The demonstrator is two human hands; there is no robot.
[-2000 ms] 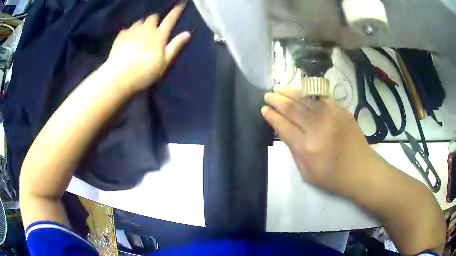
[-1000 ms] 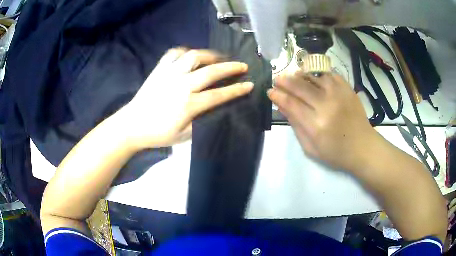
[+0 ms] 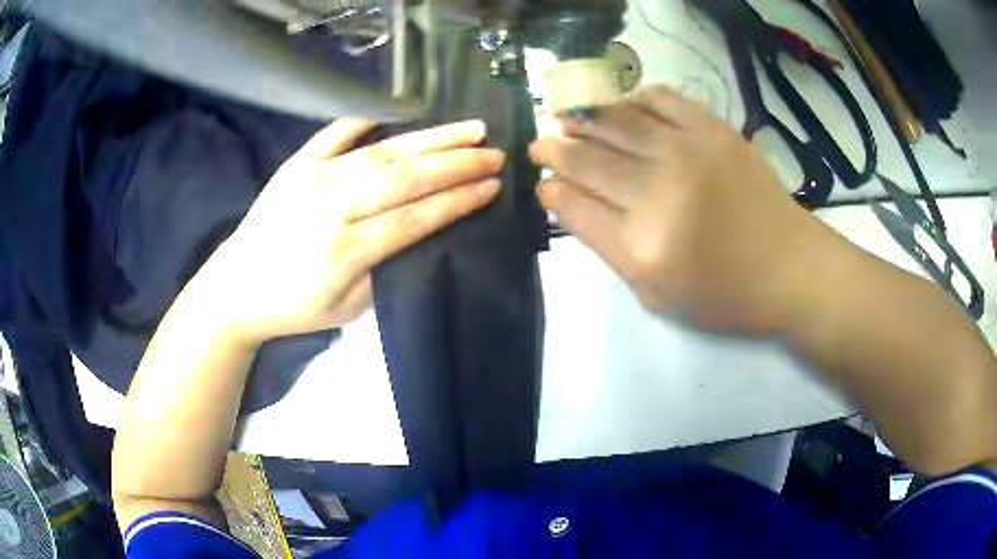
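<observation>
A long dark cloth panel (image 3: 470, 339) runs from under the sewing machine head (image 3: 208, 55) down over the table's front edge. My left hand (image 3: 350, 224) lies flat on it with fingers extended, tips near its right side. My right hand (image 3: 678, 207) is at the panel's right edge, fingertips touching or just beside it, below the cream ribbed knob (image 3: 590, 79); its fingers are bent and slightly blurred. The metal needle area (image 3: 501, 52) is above the fingertips; the needle tip cannot be made out. More dark cloth (image 3: 186, 197) is bunched at the left.
Black-handled shears (image 3: 809, 109), a tool with a brown-orange handle (image 3: 891, 98), thread snips (image 3: 929, 246) and a dark bundle (image 3: 913, 55) lie at right. A yellow frame (image 3: 268, 508) and a fan (image 3: 22, 519) are below left.
My left hand has come from the upper-left cloth onto the panel. The view has turned, showing the machine head farther left. The panel's lower part now lies at a slant with a fold.
</observation>
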